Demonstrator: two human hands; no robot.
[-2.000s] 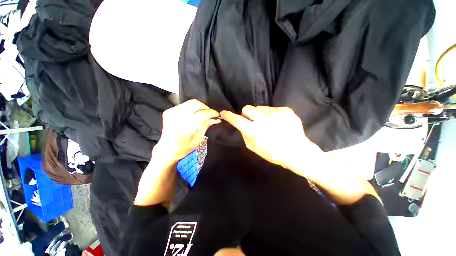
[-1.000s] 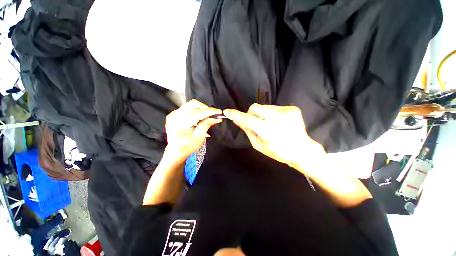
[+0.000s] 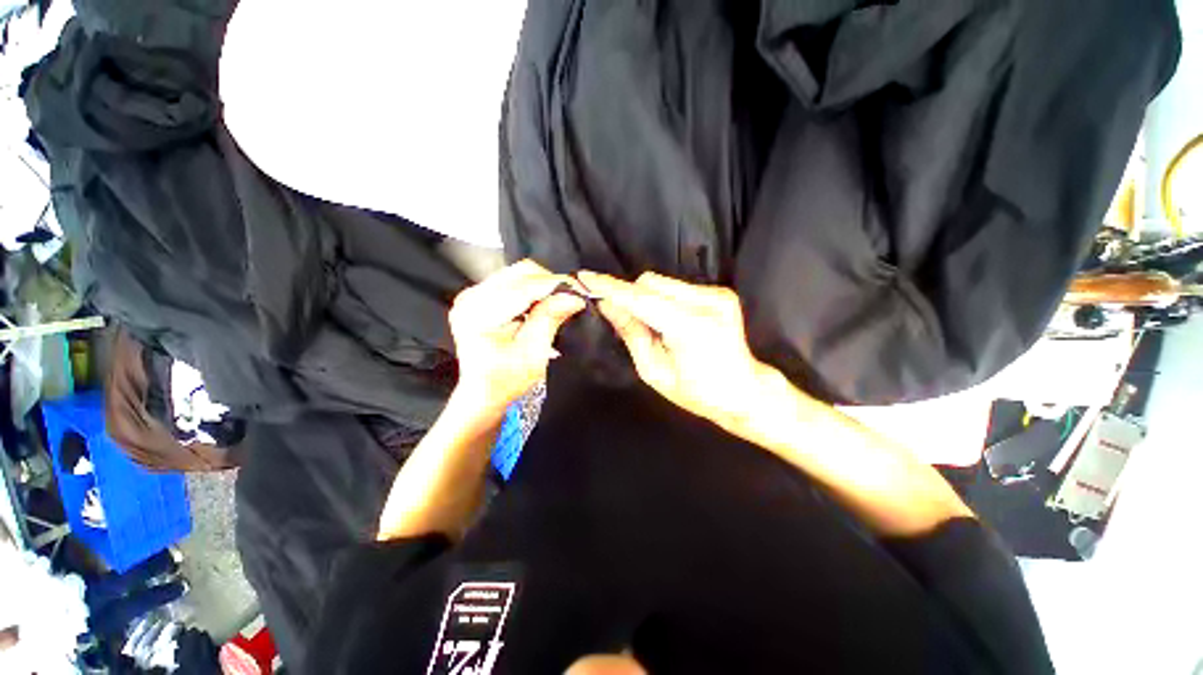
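Observation:
A large dark garment (image 3: 633, 145) lies bunched over the white padded board (image 3: 370, 106), its near edge reaching down to my hands. My left hand (image 3: 505, 332) pinches a small part of the garment's edge between thumb and finger. My right hand (image 3: 679, 330) pinches the same spot from the other side, the fingertips almost touching. The tiny thing between the fingertips is too small to tell. Both hands are bare, in front of my black shirt.
A heap of the same dark cloth (image 3: 198, 251) hangs left of the board. A steam iron (image 3: 1108, 288) rests at the right end, with a yellow hose (image 3: 1172, 172) behind it. A blue crate (image 3: 119, 488) and a brown sack (image 3: 132, 409) are on the left floor.
The dark garment has shifted slightly right in view. My hands stay together at its edge; the fingers have changed their pinch a little, with my right fingers more bunched.

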